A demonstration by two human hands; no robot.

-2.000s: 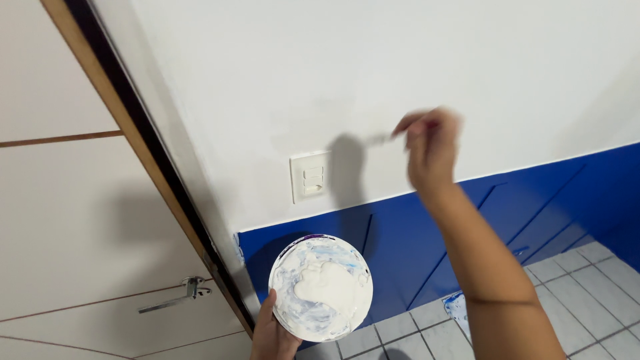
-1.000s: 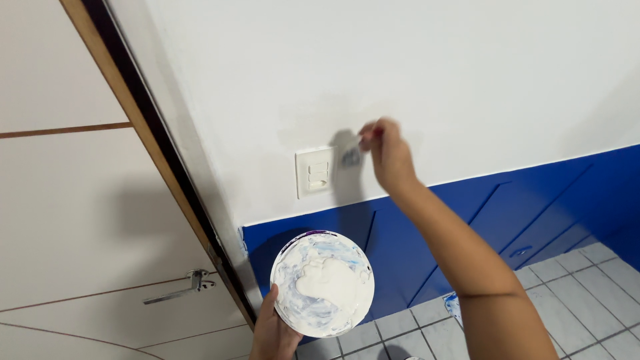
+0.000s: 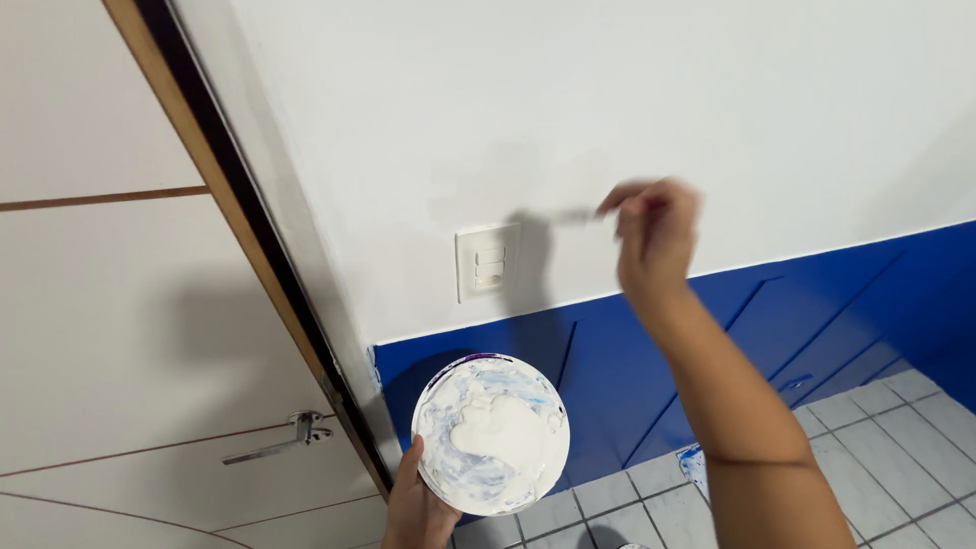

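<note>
My left hand point(image 3: 424, 496) grips a round white lid point(image 3: 492, 499) by its lower left edge, low in the view. Thick white paint point(image 3: 499, 435) lies on the lid, with blue smears round it. To the upper right, my right hand point(image 3: 659, 229) is raised in front of the white wall point(image 3: 686, 99), blurred by motion. Its fingers pinch a small, thin tool whose pale, blurred end point(image 3: 576, 216) points left; its kind cannot be made out. Left of that tool is a white wall plate point(image 3: 488, 263) with a switch and socket.
A blue lower wall point(image 3: 610, 366) runs below the white one. At the left stands a pale door point(image 3: 99, 305) with a metal lever handle point(image 3: 267, 450) and a wooden edge strip point(image 3: 229, 221). Grey floor tiles point(image 3: 892, 450) and a blue-stained piece point(image 3: 692, 463) lie below.
My right hand moved left toward the wall plate between the first two views, and is now farther right of it again. My left hand keeps hold of the lid.
</note>
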